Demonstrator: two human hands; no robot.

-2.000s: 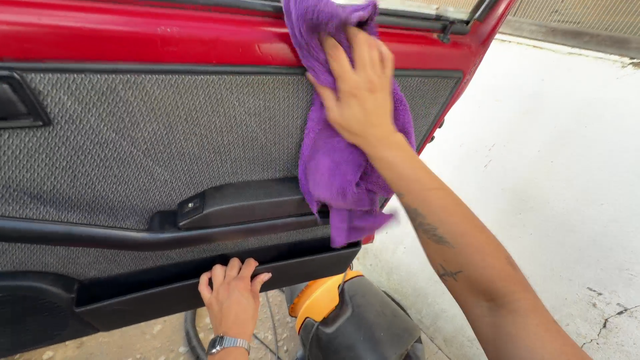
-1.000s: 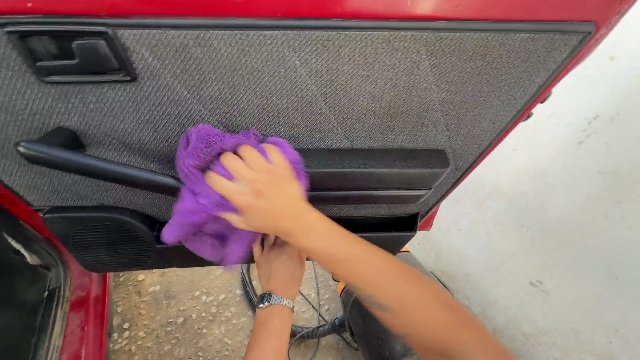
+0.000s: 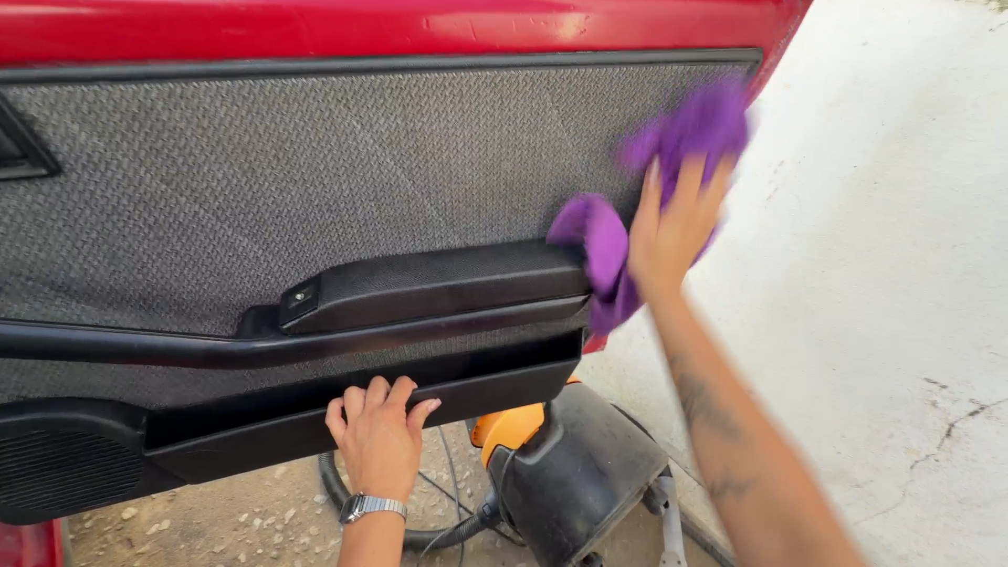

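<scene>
A red car door fills the left and middle of the view, its inner panel [image 3: 354,173] covered in grey woven fabric. My right hand [image 3: 681,216] presses a purple microfiber cloth [image 3: 705,126] on the panel's upper right edge; both are blurred, and part of the cloth hangs by the end of the black armrest [image 3: 449,287]. With its fingers hooked over the rim of the black door pocket [image 3: 496,394], my left hand [image 3: 382,429] grips the door from below. A metal-band watch [image 3: 374,508] is on the left wrist.
Beneath the door stands a black and orange vacuum cleaner [image 3: 579,472] with a corrugated hose [image 3: 445,535] and cables on gravelly ground. A cracked whitish wall [image 3: 890,236] lies to the right. A speaker grille [image 3: 67,472] is at lower left.
My right hand and the cloth have moved from the armrest's left part to the panel's upper right edge. My left hand, partly hidden one second ago, shows on the pocket rim. The view has shifted.
</scene>
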